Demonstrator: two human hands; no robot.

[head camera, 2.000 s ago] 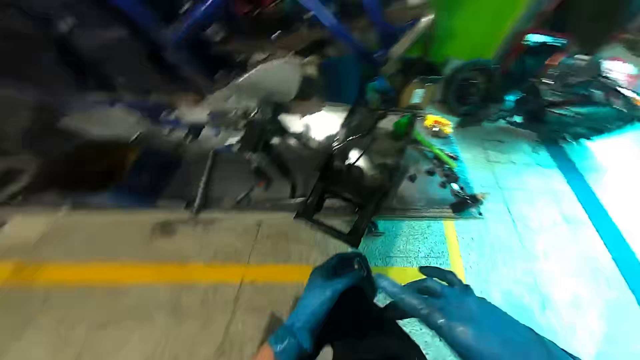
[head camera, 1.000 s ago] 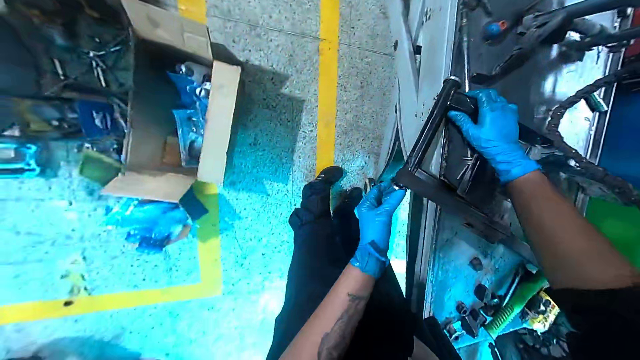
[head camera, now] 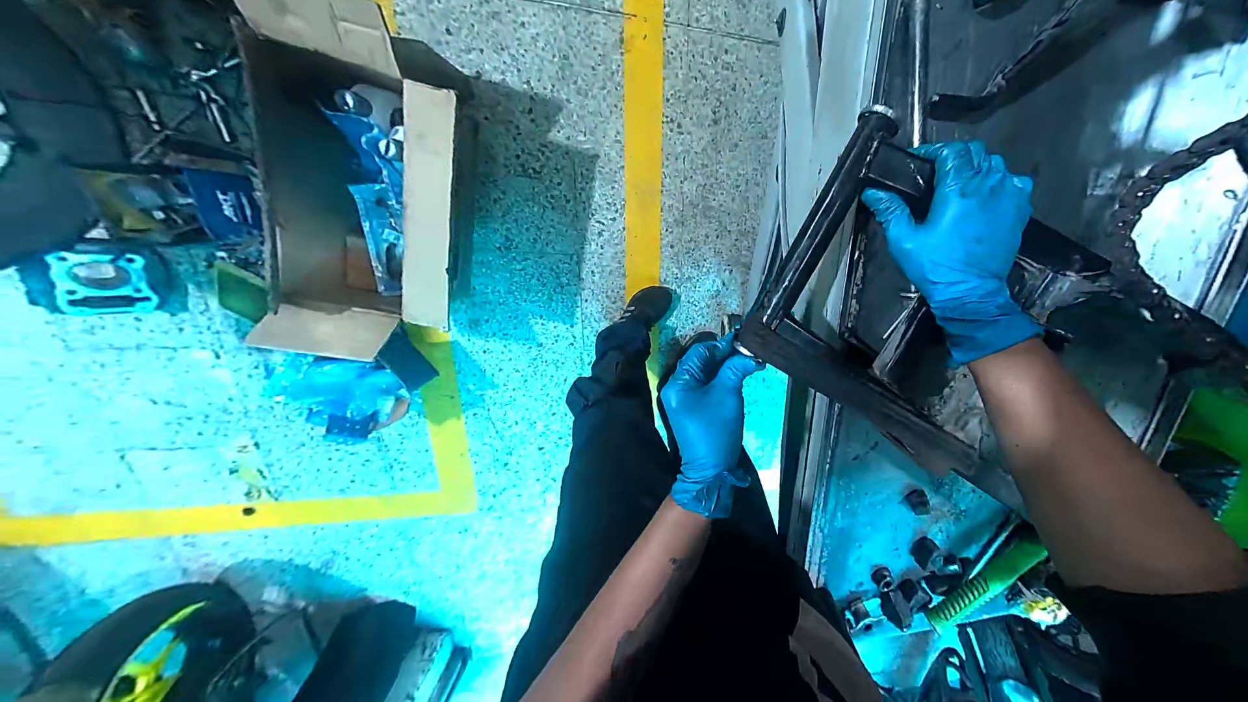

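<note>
A black metal swingarm-like frame point(head camera: 858, 390) lies tilted over the edge of a metal bench point(head camera: 843, 127), its cross tube point(head camera: 817, 229) toward the floor side. My right hand point(head camera: 960, 239), in a blue glove, grips the frame near the upper end of that tube. At the frame's lower left corner, my left hand point(head camera: 710, 409), gloved too, pinches a small round metal part against the tube end; the fingers hide most of it. A chain point(head camera: 1136, 195) lies on the bench to the right of my right hand.
Sockets point(head camera: 921, 556) and a green-handled tool point(head camera: 990, 575) lie on the bench's lower part. On the floor at left are an opened cardboard box point(head camera: 429, 195) with blue bags, an engine cylinder point(head camera: 102, 283) and a blue plastic bag point(head camera: 336, 390). My legs stand beside the bench.
The view has swung strongly since two seconds ago, when both hands were away from the frame. Over the last second, both hands stay on it with little plain change.
</note>
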